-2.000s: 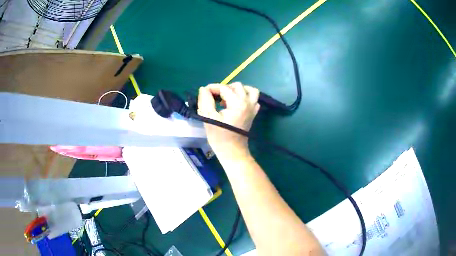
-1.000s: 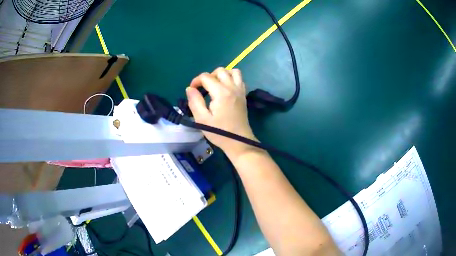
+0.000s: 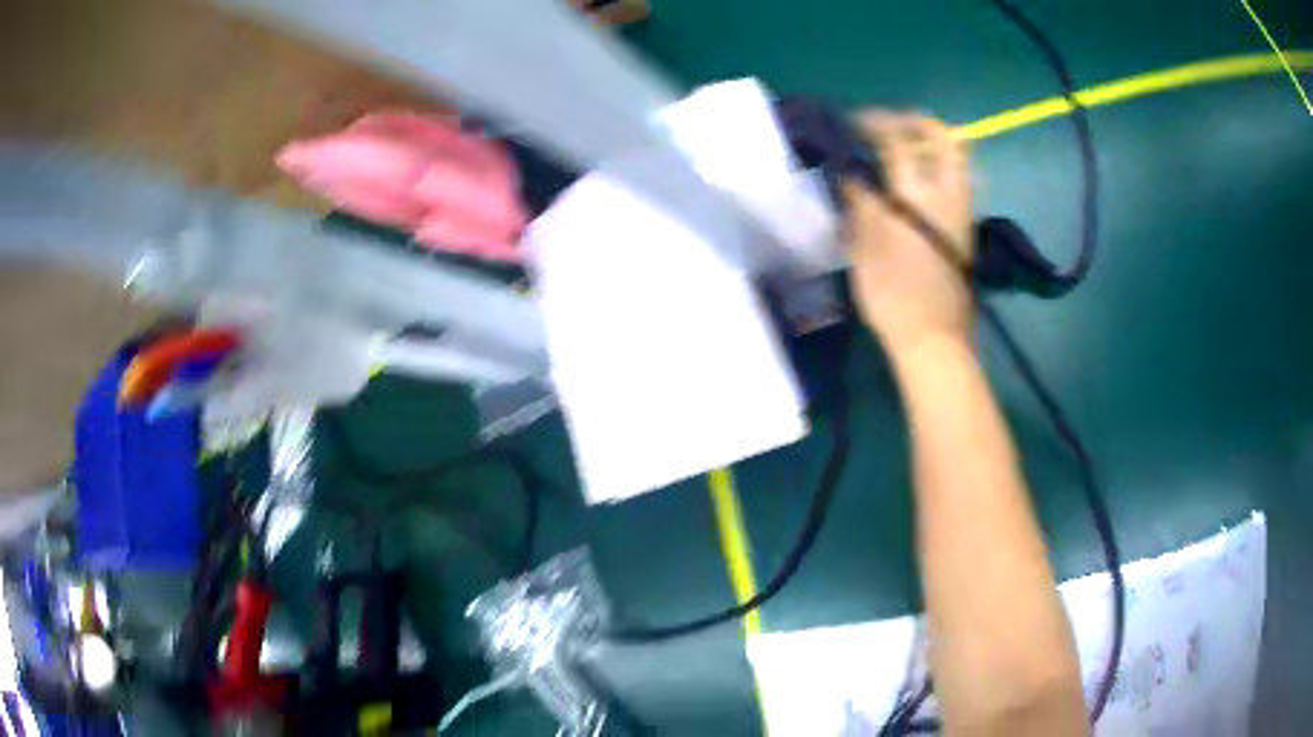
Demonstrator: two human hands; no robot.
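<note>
The frame is blurred. My right hand (image 3: 914, 216) reaches up from the lower right, back of the hand showing, fingers curled beside the white block at the end of the upright. A black plug with a thick lead (image 3: 1015, 259) comes out at the right side of my hand; its front is hidden by my fingers. Another black plug (image 3: 821, 133) sits at the white block (image 3: 734, 123), left of my fingertips, and its power cord (image 3: 1058, 418) crosses over my hand and runs down right. My left hand is not in view.
White uprights (image 3: 418, 288) stand at left. A white paper stack (image 3: 670, 353) lies between them and my arm. A pink object (image 3: 418, 180), blue bin (image 3: 137, 468), red handle (image 3: 248, 634), shiny clear bag (image 3: 540, 626) and printed sheet (image 3: 1152, 634) are around it.
The view has swung left and down, so the hand, plugs and papers sit further right. The blue bin, red handle and clear bag show more fully. My right hand stays beside the white block.
</note>
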